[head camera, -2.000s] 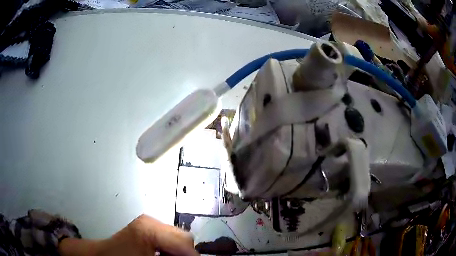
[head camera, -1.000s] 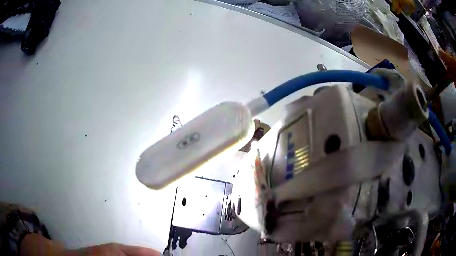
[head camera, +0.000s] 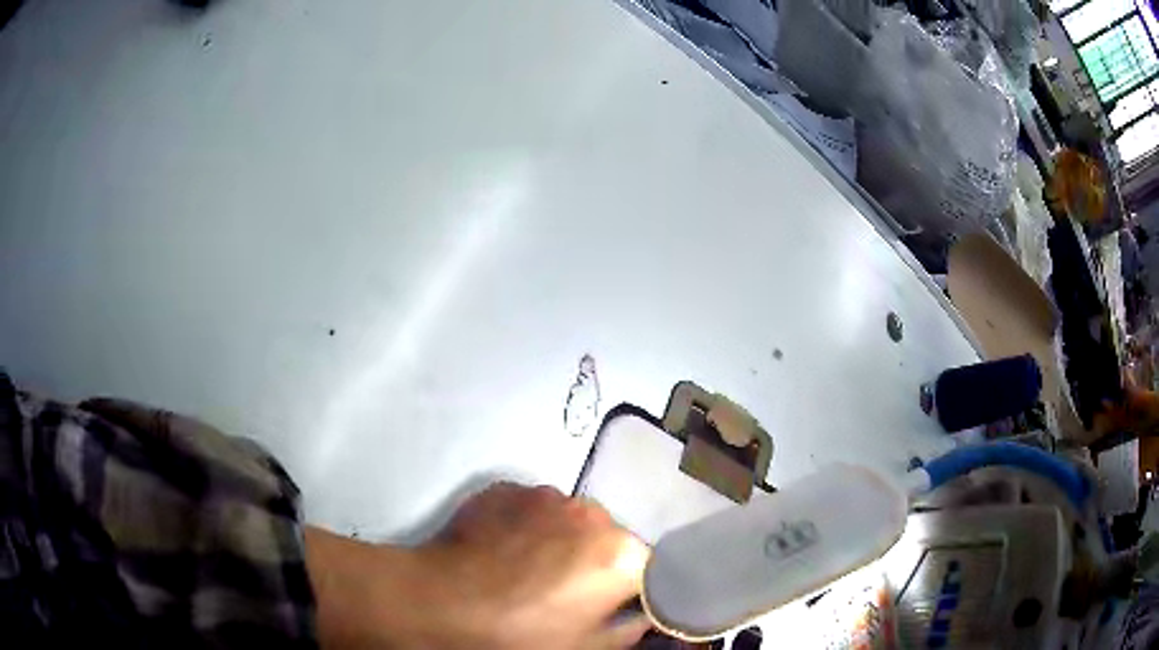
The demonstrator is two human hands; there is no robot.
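My left hand (head camera: 521, 571), with a plaid sleeve at the wrist, reaches in from the lower left over the white machine table (head camera: 318, 216). Its fingertips are hidden by the white oval lamp (head camera: 775, 546), so I cannot tell whether they hold anything. The off-white sewing machine head (head camera: 1004, 584) is cut off at the lower right. A bright bed plate (head camera: 636, 470) with a brownish metal piece (head camera: 718, 444) at its corner lies beyond my hand. The needle area is hidden. My right hand is not in view.
A blue flexible lamp neck (head camera: 1017, 460) curves at the right. A dark blue cylinder (head camera: 988, 391) stands near the table edge, by a tan curved sheet (head camera: 1004, 298). Clear plastic wrapping (head camera: 934, 127) and papers lie beyond the edge. A window (head camera: 1118, 64) shows at the upper right.
The view has turned, so the machine head has shifted to the lower right and the lamp right and down. My left hand has come further in, up to the lamp's left end.
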